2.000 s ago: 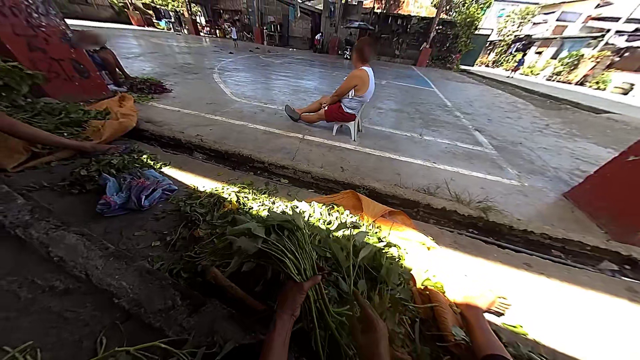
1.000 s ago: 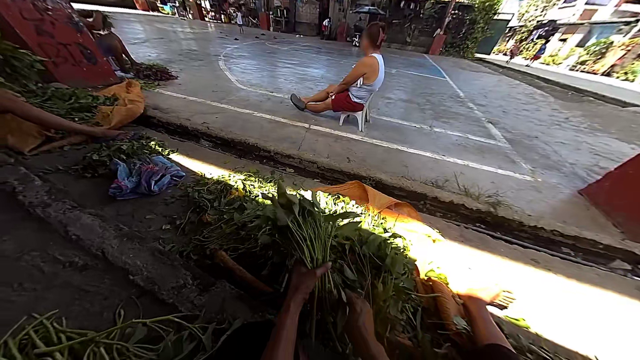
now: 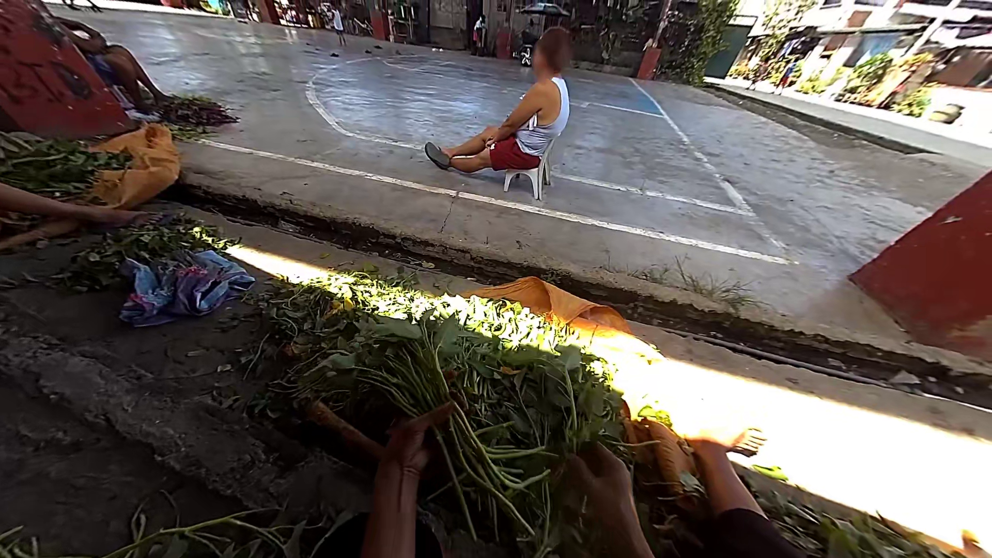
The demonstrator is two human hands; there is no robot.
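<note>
A bunch of long green leafy stems [image 3: 465, 434] lies in my left hand [image 3: 415, 442], whose fingers are closed around it. The stems' cut ends hang toward me and to the right. My right hand [image 3: 601, 484] is just right of them, at the edge of the leaf heap, in shadow; its fingertips are hidden among leaves, so its grip is unclear. Beneath and beyond both hands spreads a large heap of leafy greens [image 3: 504, 341], partly sunlit. An orange woven sack [image 3: 554, 298] shows along its far edge.
A blue-and-pink cloth or bag [image 3: 186, 287] lies left beside more greens [image 3: 136, 244]. Another person's limbs reach in at far left near a second orange sack [image 3: 143, 167]. A concrete gutter [image 3: 372, 244] runs behind the heap. Beyond it, a person sits on a white plastic chair [image 3: 531, 178].
The bunch in my left hand has tipped, its stem ends now spreading down to the right. My right hand has moved slightly away from my left.
</note>
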